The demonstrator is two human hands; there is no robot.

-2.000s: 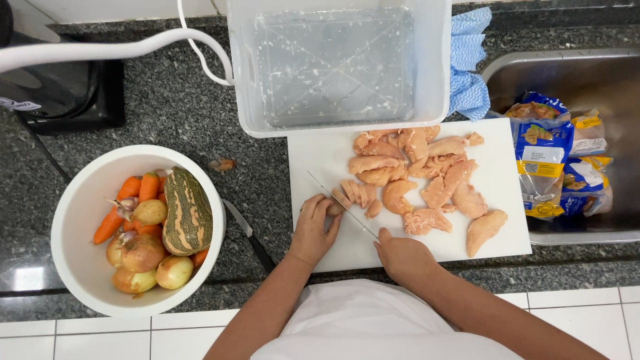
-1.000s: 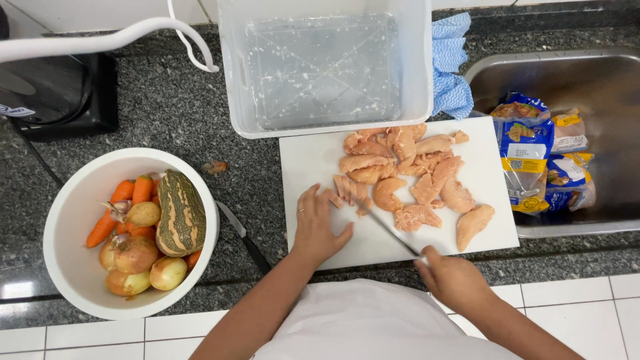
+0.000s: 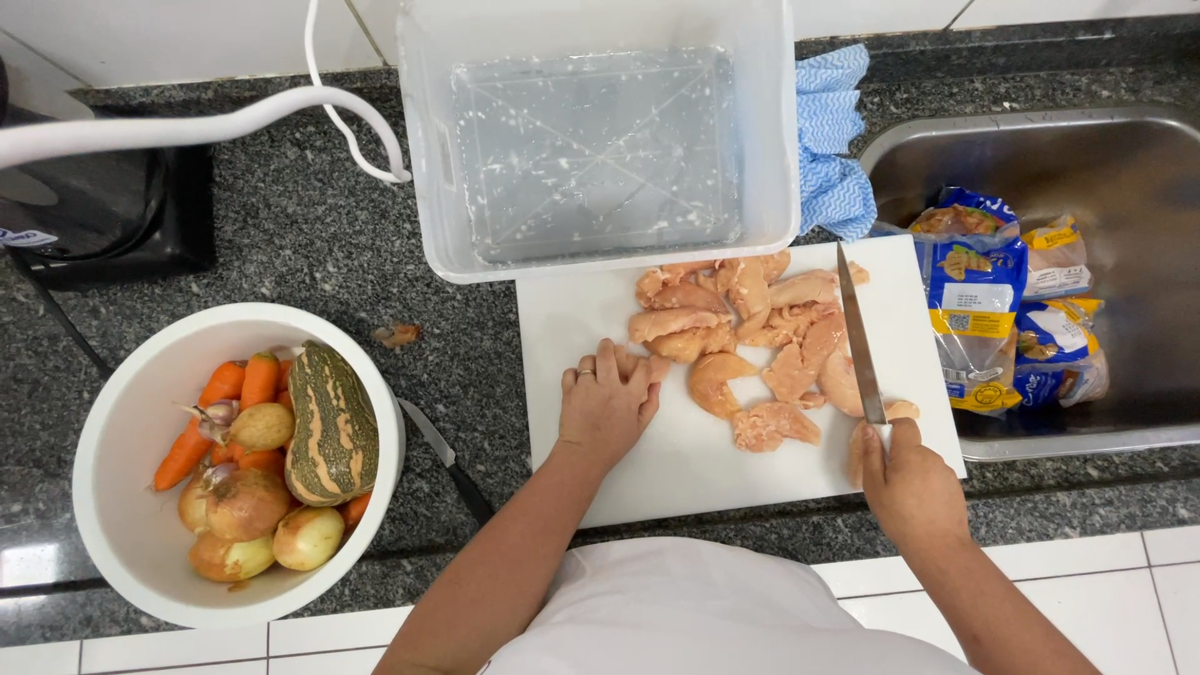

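Note:
My right hand (image 3: 911, 478) grips the handle of a long kitchen knife (image 3: 861, 342), its blade pointing up and away over the right part of the white cutting board (image 3: 600, 492). Several pieces of raw chicken (image 3: 689, 323) lie spread across the board. At the board's left side my left hand (image 3: 609, 398) has its fingers curled over cut chicken, which is partly hidden beneath them. A large clear plastic bin (image 3: 600, 159) stands behind the board and overlaps its far edge.
Left is a white bowl (image 3: 98, 469) of carrots, onions, potato and striped squash (image 3: 333, 427). A black-handled knife (image 3: 450, 459) lies beside it. A blue cloth (image 3: 832, 141), packaged meat (image 3: 975, 300) in the steel sink (image 3: 1153, 281), a black appliance (image 3: 103, 206) and a white cord (image 3: 234, 112) surround the work area.
My right hand has moved right with the knife, away from the chicken under my left hand. The blade, earlier near my left fingers, now lies over the board's right part.

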